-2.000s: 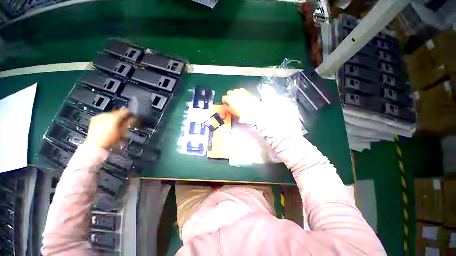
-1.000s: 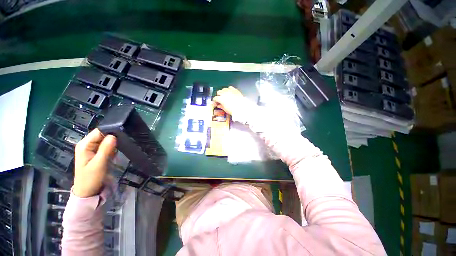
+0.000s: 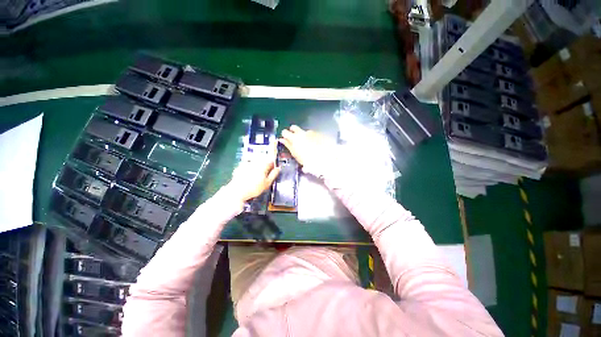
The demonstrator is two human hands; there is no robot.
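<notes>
A dark plastic housing (image 3: 285, 187) lies lengthwise over the orange piece (image 3: 282, 208), which shows only at its lower edge. My left hand (image 3: 256, 172) holds the housing's left side near its upper part. My right hand (image 3: 302, 148) is at the housing's upper end, fingertips on or close to it; whether it grips anything there is hidden. The adhesive label sheet (image 3: 261, 130) with dark blocks lies just left, partly covered by my left hand. A blurred dark piece (image 3: 261, 226) lies below my left hand near the bench edge.
A blister tray (image 3: 148, 153) of housings lies at left, with one empty pocket visible. A glaring clear plastic bag (image 3: 366, 145) and dark panels (image 3: 410, 120) lie right. A white sheet (image 3: 21, 168) is at far left. Tray stacks (image 3: 491, 99) and a pale post (image 3: 471, 49) stand at right.
My left hand has moved right from the tray, bringing the housing from upright over the tray to flat over the orange piece. My right hand has stayed near the orange piece's top.
</notes>
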